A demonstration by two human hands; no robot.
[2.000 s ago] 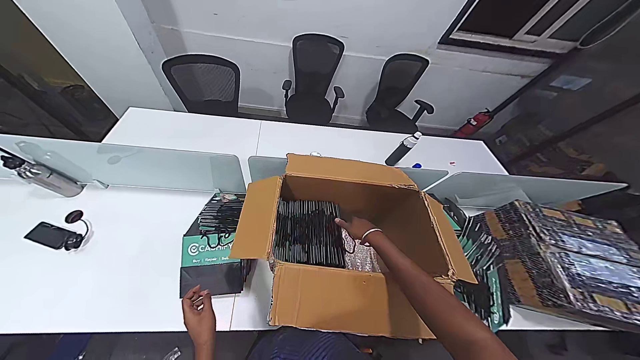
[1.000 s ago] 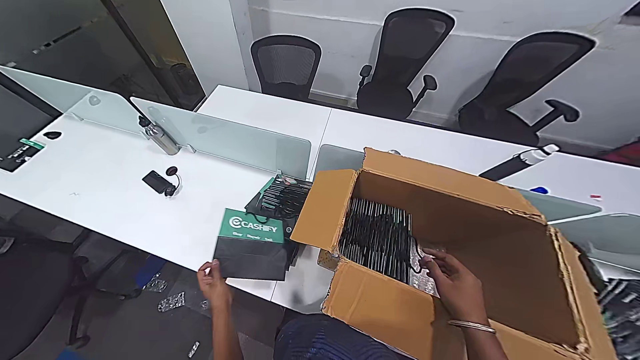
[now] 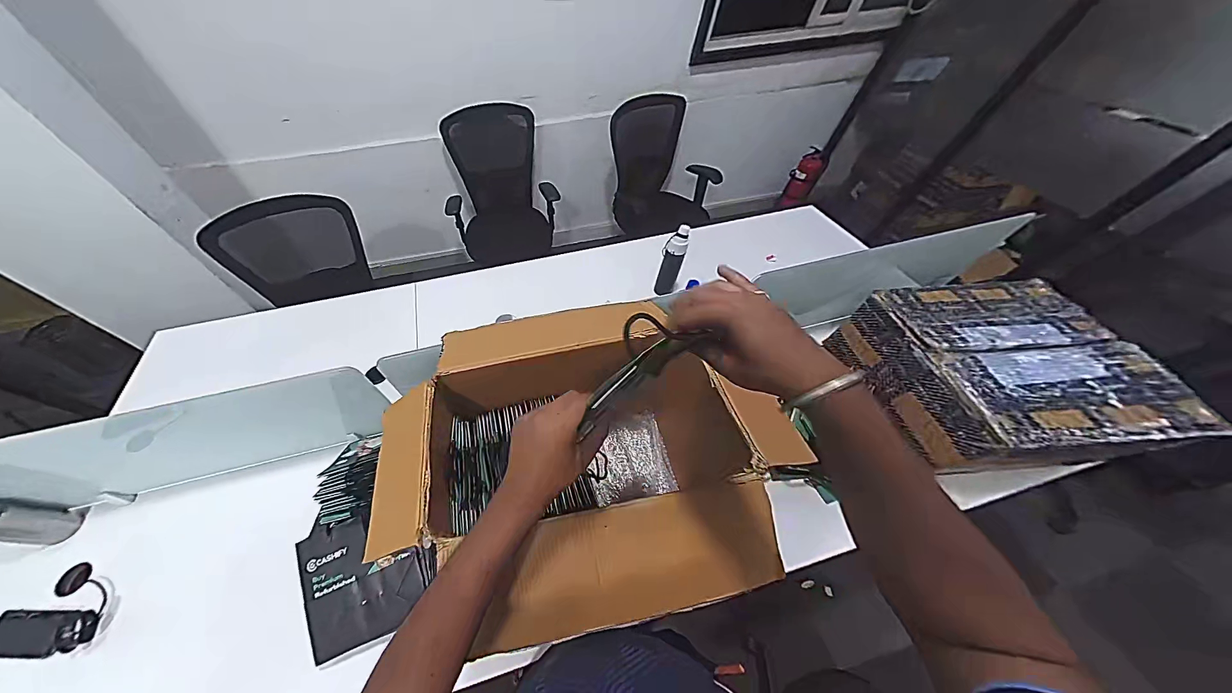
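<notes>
An open cardboard box [image 3: 626, 568] stands on the white desk, a row of folded paper bags with black cord handles [image 3: 476, 452] upright in its left part and bubble wrap [image 3: 637, 460] beside them. Above the wrap, a folded paper bag [image 3: 621, 380] is tilted between both hands. My left hand [image 3: 549, 443] grips its lower end, and my right hand [image 3: 736, 332] has its upper end near the corded handle. A dark paper bag with printing [image 3: 356, 587] lies left of the box, by a stack of bags [image 3: 348, 481].
Large wrapped cartons [image 3: 1020, 366] stand on the right. A bottle [image 3: 674, 260] is behind the box, past the glass partition [image 3: 192, 433]. A phone-like black device [image 3: 43, 630] lies at far left. Mesh office chairs [image 3: 491, 173] line the wall, with a fire extinguisher [image 3: 801, 178] near them.
My left hand has left the bag beside the box and is now over the box. My right hand has risen from inside the box, and both hands hold a folded bag. The view has swung right.
</notes>
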